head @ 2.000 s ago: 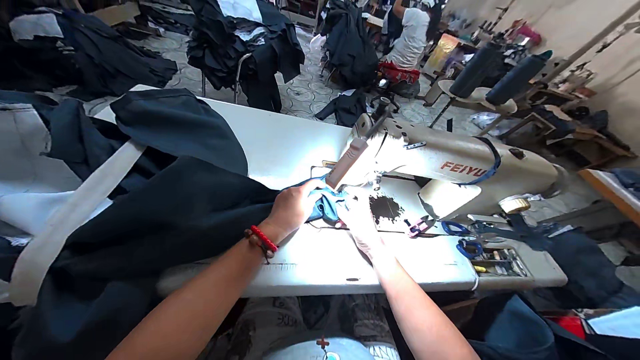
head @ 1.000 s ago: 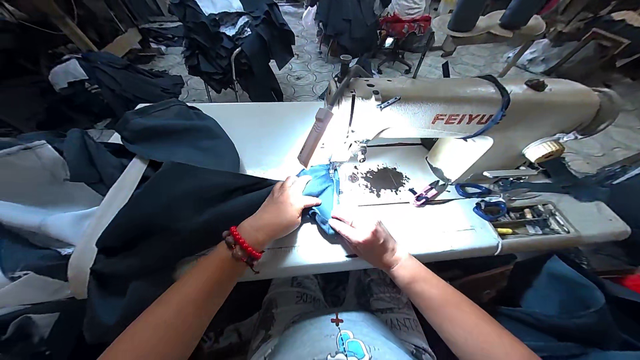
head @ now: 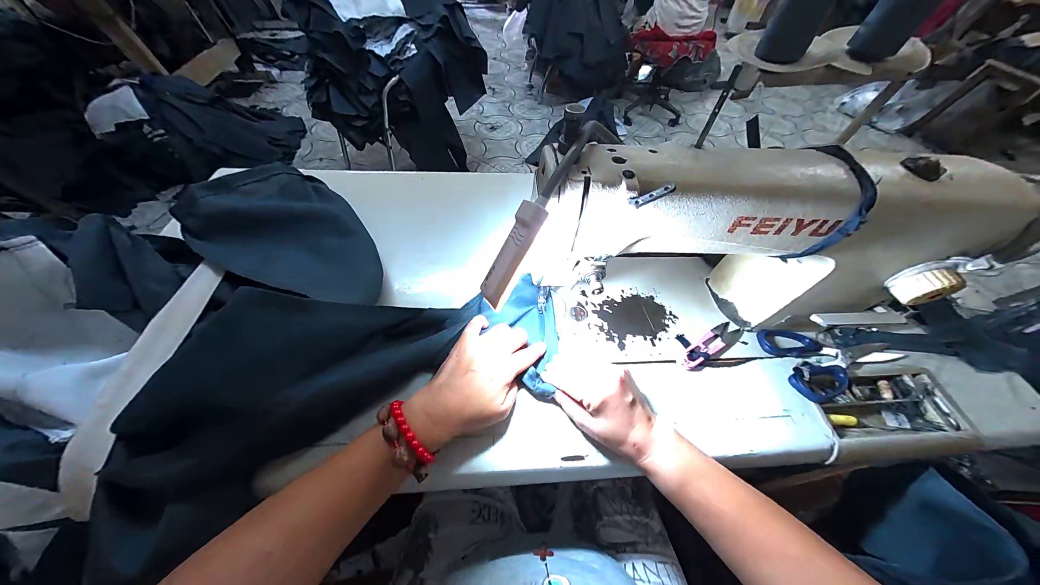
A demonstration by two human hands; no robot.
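Observation:
Dark navy fabric (head: 284,366) stretches from the left across the white sewing table (head: 455,195), and its brightly lit end lies by the needle area of a Feiyu sewing machine (head: 715,195). My left hand (head: 483,378), with red beads at the wrist, grips this end between bent fingers and thumb. At the fabric's lower right corner, my right hand (head: 605,406) pinches the edge with its fingertips. A lamp (head: 516,252) on a bendable arm hangs just above the fabric. The presser foot is partly lost in glare.
Pink-handled thread snips (head: 708,345) and blue-handled scissors (head: 821,361) lie right of my hands. A tray (head: 894,402) of small tools is set into the table's right side. A pale strip (head: 138,382) and more cloth lie at left. Garments hang on a chair (head: 390,122) behind; thread cones (head: 796,32) stand back right.
Since two seconds ago, my right hand has moved back from the needle area toward the fabric's near corner. The view has turned.

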